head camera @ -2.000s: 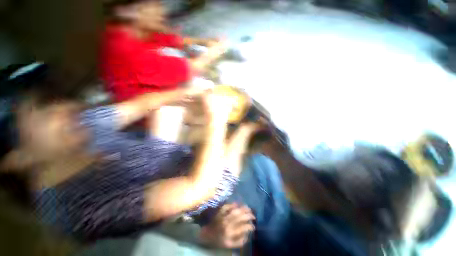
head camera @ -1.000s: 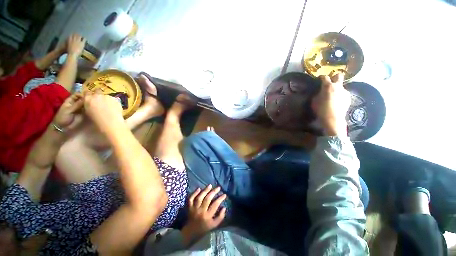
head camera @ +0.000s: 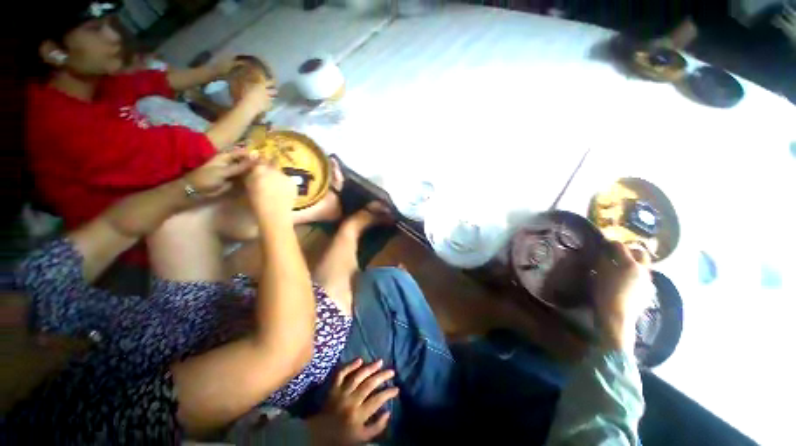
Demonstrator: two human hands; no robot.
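Observation:
My right hand, in a grey-green sleeve, is among three round shells at the table edge. A dark shell lies against its left side, overlapping the table edge. Its fingertips reach the lower rim of a gold shell with a black, pale-centred middle piece. Another dark shell is partly hidden behind the hand and wrist. Whether the fingers grip a shell is unclear. My left hand rests empty on blue jeans, fingers apart.
White shells in glare lie left of the dark shell. A person in a patterned garment holds a gold shell; a red-shirted person sits beyond. A white tub stands near them. More gold and dark shells are at the far side.
The view has swung left and up, showing more of the red-shirted person and the far table side. My right hand stays by the shells; my left hand stays resting on the jeans.

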